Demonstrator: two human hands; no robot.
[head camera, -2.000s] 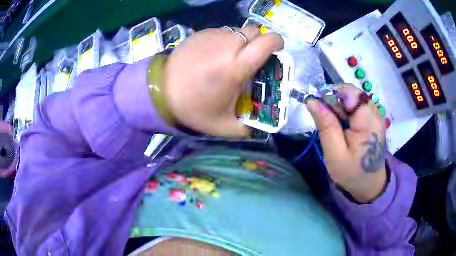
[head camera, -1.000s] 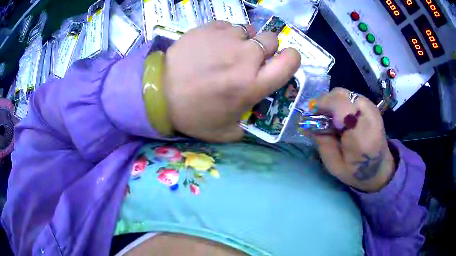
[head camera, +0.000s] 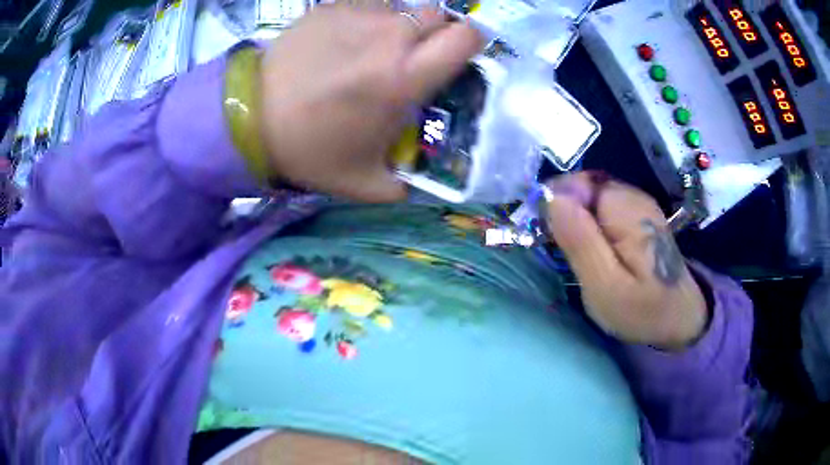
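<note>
My left hand (head camera: 341, 104) holds a semi-finished power bank unit (head camera: 462, 136) by its sides, open face up. The hand covers most of it. At its uncovered end the circuit board shows dark, with a bright white glowing mark and a bit of yellow tape. A clear plastic bag (head camera: 508, 145) hangs from that end. My right hand (head camera: 619, 254) pinches the test lead plugs (head camera: 528, 218), blurred, below and right of the unit and apart from it. A bright white glare sits just left of the plugs.
A white tester (head camera: 637, 91) with five red digital readouts and a row of red and green buttons stands at the upper right. More units (head camera: 168, 41) lie in rows at the upper left. Another unit (head camera: 564, 127) lies between my hands, farther back.
My left hand has moved up and left with the unit, and the board's mark now glows. My right hand has shifted slightly left, and the plugs are farther from the unit.
</note>
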